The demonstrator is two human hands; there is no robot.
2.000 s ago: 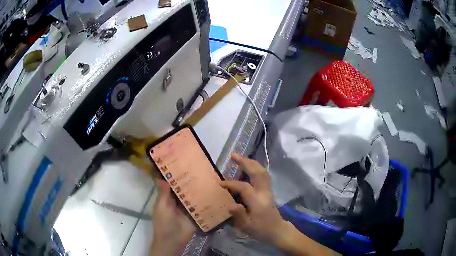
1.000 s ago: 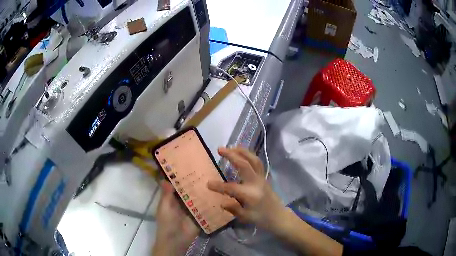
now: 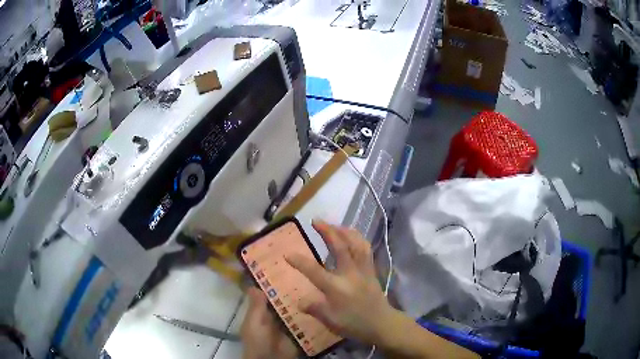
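A black-edged smartphone (image 3: 295, 280) with a lit pinkish list screen is held tilted in front of the sewing machine. My left hand (image 3: 265, 329) holds it from below and its left side, mostly hidden behind the phone. My right hand (image 3: 344, 284) is over the right part of the screen, fingers apart, with a finger at the glass; it holds nothing. The white sewing machine (image 3: 210, 165) has a blue stripe and a black panel with a round dial. Yellow-handled shears (image 3: 223, 254) lie partly behind the phone. A slim pointed tool (image 3: 189, 325) lies on the white bed.
A brown-yellow strip (image 3: 319, 181) lies beside the machine, near a tray of small parts (image 3: 356, 131). A white cable (image 3: 382, 210) hangs at the table edge. To the right are a white bag (image 3: 477, 245) in a blue crate (image 3: 580, 270), a red stool (image 3: 495, 146) and a cardboard box (image 3: 471, 52).
The view has shifted, so the machine and stool sit lower in the picture. The list on the screen has changed. My right hand reaches further over the screen. My left hand still holds the phone.
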